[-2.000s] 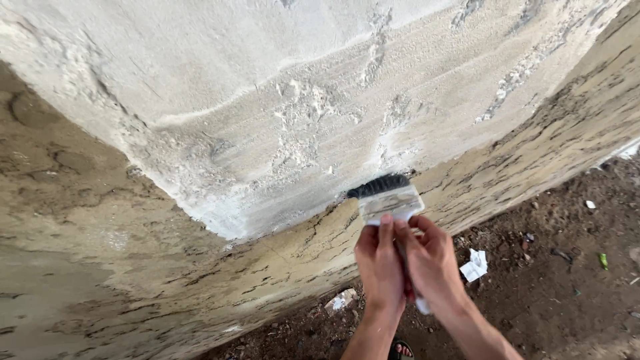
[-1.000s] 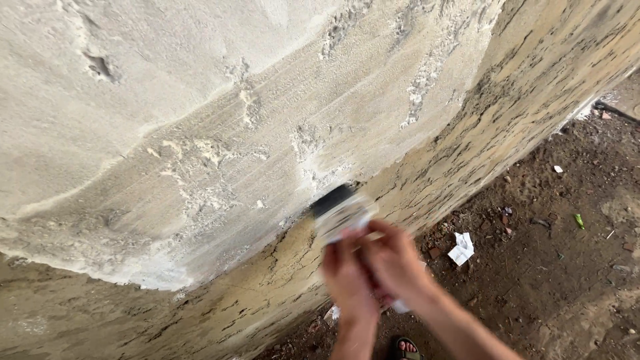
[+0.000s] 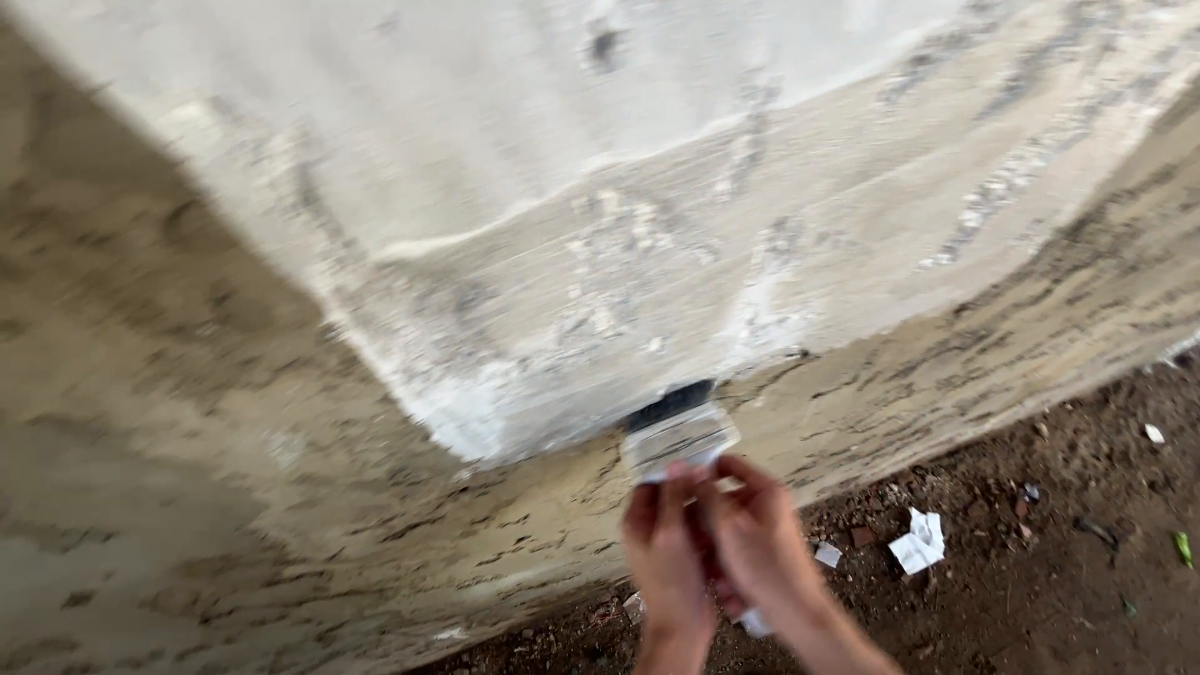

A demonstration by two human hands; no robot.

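Note:
Both hands grip a wide flat paintbrush (image 3: 682, 439) with dark bristles and a pale, smeared ferrule. My left hand (image 3: 667, 553) and my right hand (image 3: 755, 539) close together around its handle, whose pale end shows below them. The bristles touch the lower edge of a whitish, rough patch (image 3: 600, 281) on the wall. Beneath and left of that patch, the wall surface (image 3: 525, 516) is tan, with dark cracks and pits.
Brown soil (image 3: 1012, 609) runs along the wall's foot at the lower right. Crumpled white paper (image 3: 919, 542), small rubble and a green scrap (image 3: 1184, 549) lie on it. A small dark hole (image 3: 603, 47) marks the pale upper wall.
Both hands keep hold of the brush at the patch's lower edge throughout. The view has shifted between frames, and the brush now lies left of the bright white streak along that edge.

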